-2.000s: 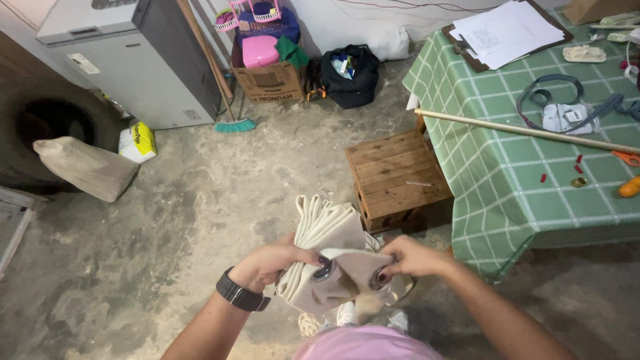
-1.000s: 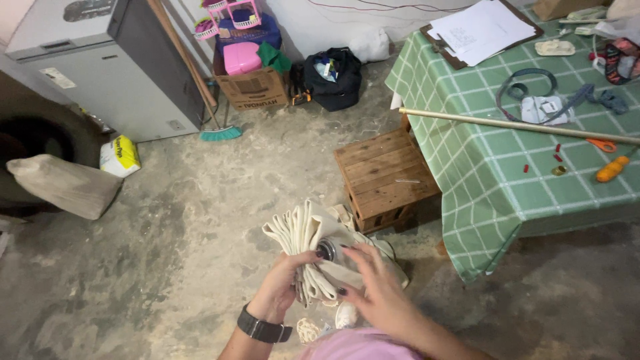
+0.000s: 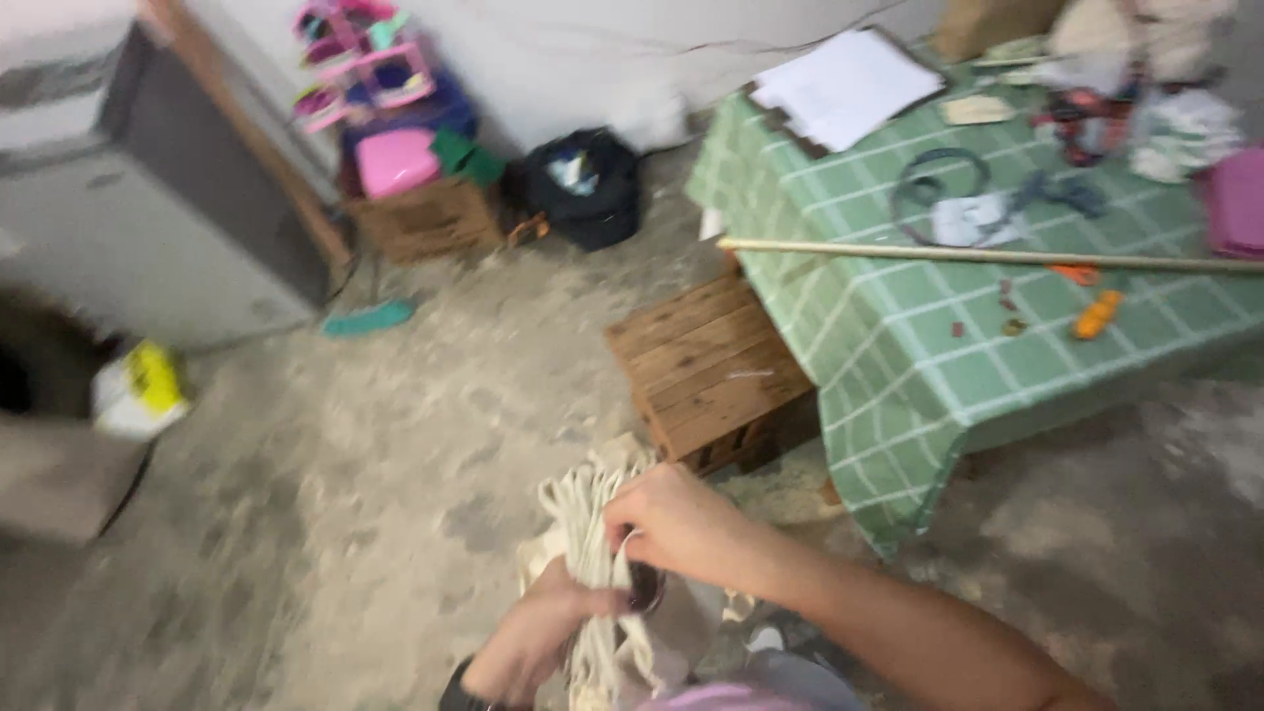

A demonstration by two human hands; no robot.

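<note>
A bundle of cream fabric (image 3: 590,523), gathered in many folds, is in front of me at the bottom middle. My left hand (image 3: 543,622), with a dark band on its wrist, grips the folds from the left side. With its fingertips closed on the fabric's upper right edge, my right hand (image 3: 667,513) is bent over the bundle. A dark round ring (image 3: 646,587) shows at the cloth between and below my fingers; blur hides its details. More of the cloth hangs under my hands.
A wooden crate (image 3: 711,360) stands just beyond the bundle. To the right is a table with a green checked cloth (image 3: 879,346), bearing a long pole (image 3: 938,254), papers (image 3: 849,87) and a strap (image 3: 904,197). A teal broom (image 3: 368,318) and a chest freezer (image 3: 188,217) are at left.
My right hand has moved from the right side of the fabric onto its upper edge and pinches it there. My left hand still grips the folds. The view has swung somewhat.
</note>
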